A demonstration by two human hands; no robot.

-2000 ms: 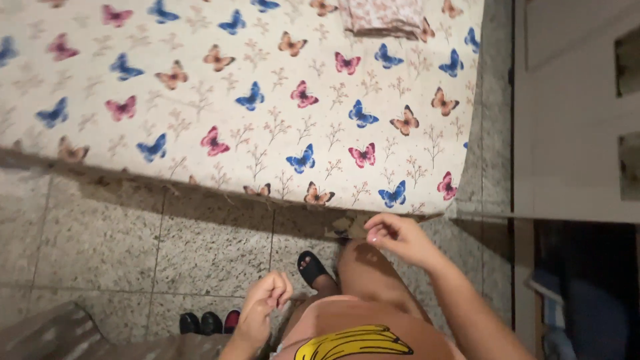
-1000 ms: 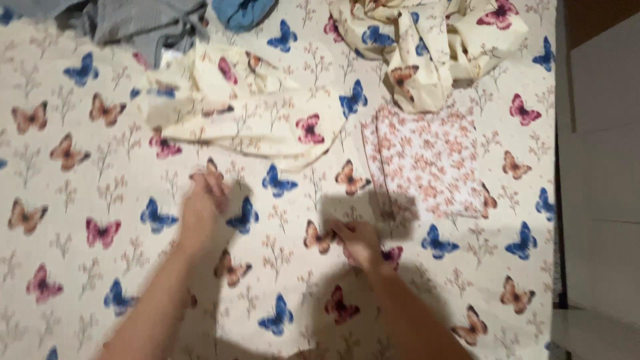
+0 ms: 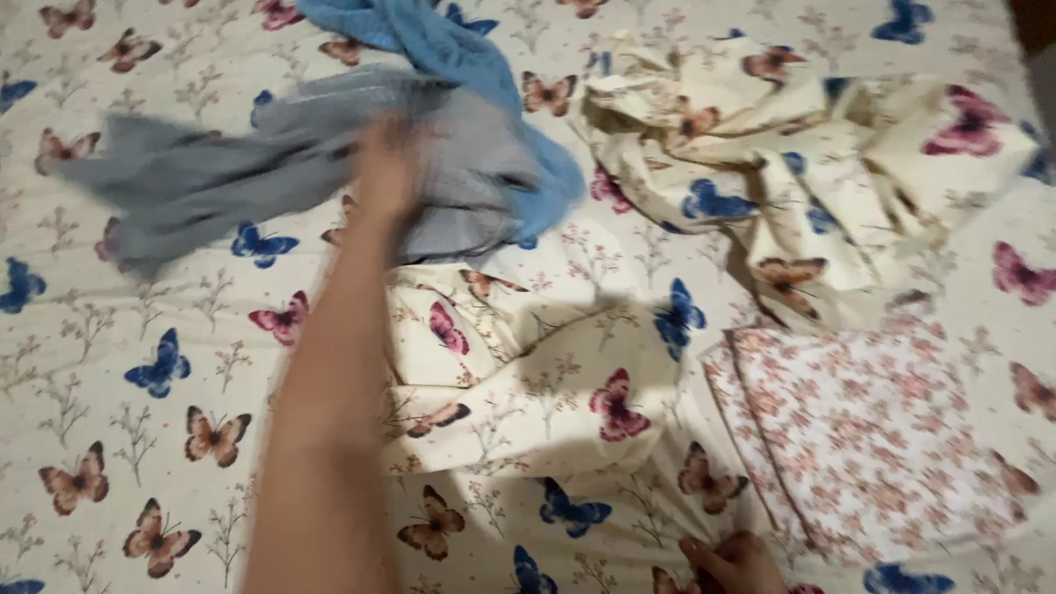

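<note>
Blurred by motion, my left hand [image 3: 392, 161] is on a crumpled grey cloth [image 3: 231, 173]; whether its fingers grip the cloth cannot be told. A blue cloth [image 3: 478, 66] lies behind and partly under the grey one. At the bottom edge my right hand [image 3: 734, 561] rests on the butterfly-print sheet, its fingertips close together, beside a folded floral cloth [image 3: 866, 437]. Between my hands lies a loosely folded butterfly-print cloth [image 3: 528, 371], partly hidden by my left forearm.
Another crumpled butterfly-print fabric [image 3: 792, 165] lies at the upper right, touching the top of the floral cloth. All of it rests on a butterfly-print bed sheet [image 3: 99, 371], whose edge shows at the top right.
My left hand has moved forward from the bare sheet onto the grey cloth. My right hand is now lower in view, beside the floral cloth. The view has come closer to the cloths.
</note>
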